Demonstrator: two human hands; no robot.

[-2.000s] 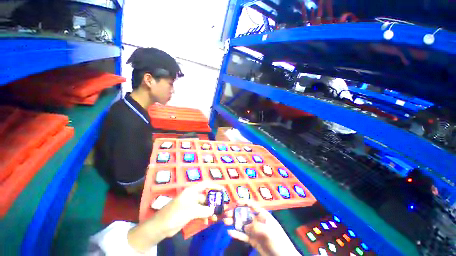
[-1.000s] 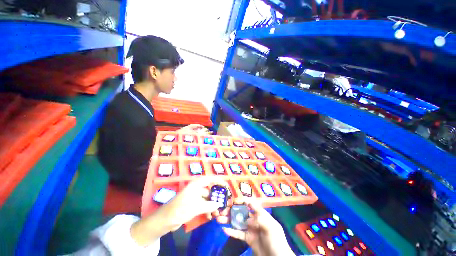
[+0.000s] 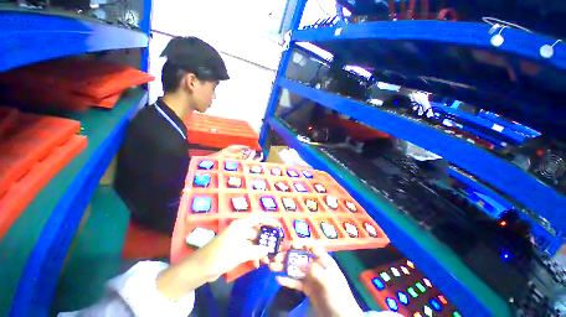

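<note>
My left hand (image 3: 234, 247) holds a dark smartwatch body (image 3: 270, 240) by its edge, its face showing small light icons. My right hand (image 3: 319, 280) holds a second smartwatch body (image 3: 298, 263) beside it, its face also showing light marks. Both are above the near edge of an orange-red compartment tray (image 3: 279, 217). The tray's pockets hold several watch bodies with white or blue lit faces. My left hand and forearm hide part of the tray's near row.
A seated person in a black shirt (image 3: 149, 161) is at the tray's far left, one hand holding a small item. A blue stool (image 3: 260, 294) is below the tray. A second loaded tray (image 3: 377, 293) is low right. Blue racks (image 3: 397, 127) flank both sides; orange-red trays (image 3: 37, 145) lie left.
The watch in my right hand now shows light marks where it looked plain grey. The person's hand has moved from the tray's far edge and is raised with a small item. Tray screens have changed colours.
</note>
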